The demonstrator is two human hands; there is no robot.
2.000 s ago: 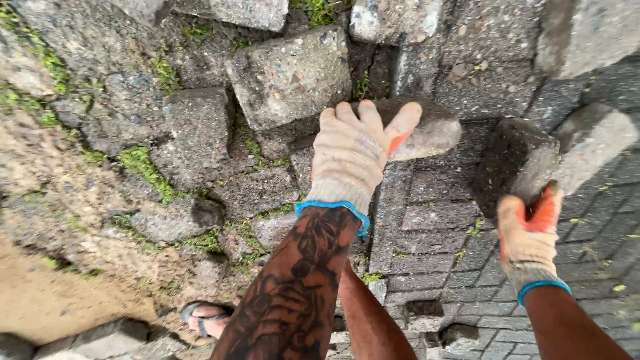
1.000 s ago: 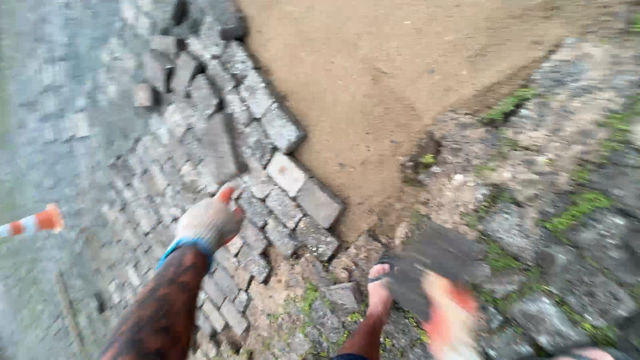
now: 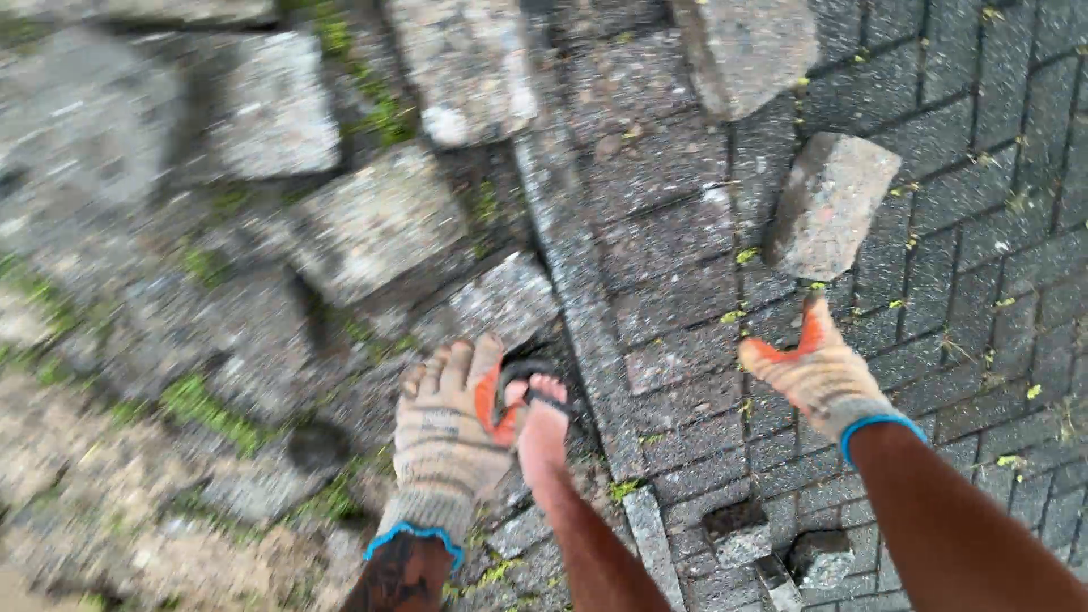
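Note:
My left hand (image 3: 455, 416), in a cream knit glove with orange palm and blue cuff, hangs over the loose stones beside my sandalled foot (image 3: 546, 416). Its fingers are a little apart; whether its palm touches anything is hidden. My right hand (image 3: 812, 357), gloved alike, has thumb and forefinger spread and nothing between them, just below a loose concrete paving block (image 3: 833, 204) on the dark pavers. Up and left of my left hand lie a pale block (image 3: 378, 221) and a smaller speckled one (image 3: 501, 297).
A narrow concrete kerb strip (image 3: 578, 289) divides the rough, mossy stones from laid brick pavers (image 3: 1003, 272). Another big block (image 3: 752, 51) lies at the top. Small broken blocks (image 3: 738, 531) sit at the lower right. Sandy soil (image 3: 170, 544) shows at the lower left.
The view has swung from the sandy bed back to the kerb and pavers. The dark, flat piece at my right hand one second ago is no longer in that hand.

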